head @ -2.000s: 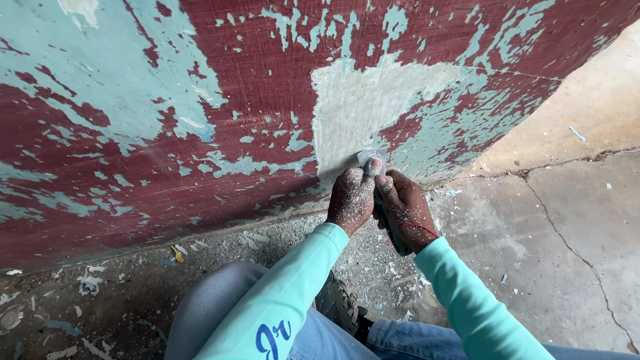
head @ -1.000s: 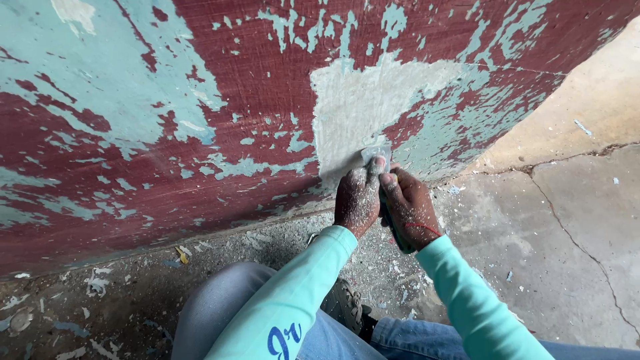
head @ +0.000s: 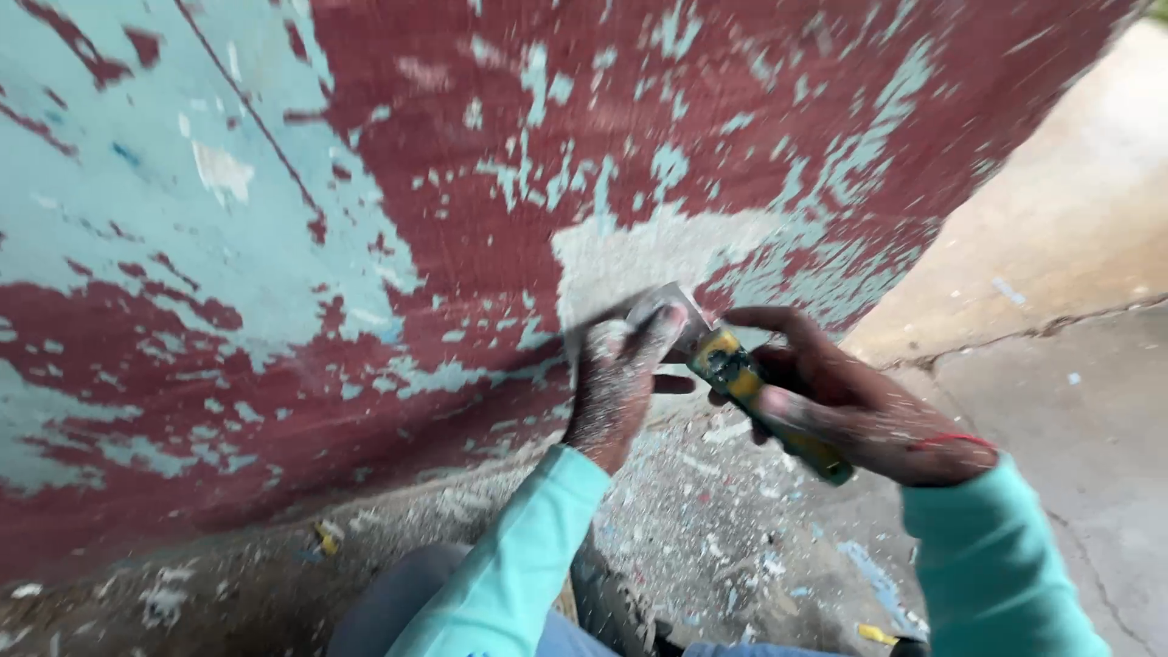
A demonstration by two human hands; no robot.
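Observation:
A putty knife (head: 771, 406) with a yellow and dark green handle is gripped in my right hand (head: 835, 401), its metal blade tilted up to the left. Dusty with pale flakes, my left hand (head: 620, 379) has its thumb on the flat of that blade and its fingers behind. Behind the blade stands a wall (head: 447, 246) with maroon paint over light blue, peeling in patches. A bare whitish patch (head: 639, 251) shows just above my hands. Whether the blade touches the wall, I cannot tell.
Paint chips and dust litter the concrete floor (head: 1031, 438) along the wall's foot. Cracks run across the floor at the right. My jeans-clad knee (head: 411, 593) and a shoe are below my hands. Small yellow pieces lie on the floor.
Both hands were close together on the putty knife near the wall. Now they are farther apart, and the handle and blade show plainly. The view has shifted nearer.

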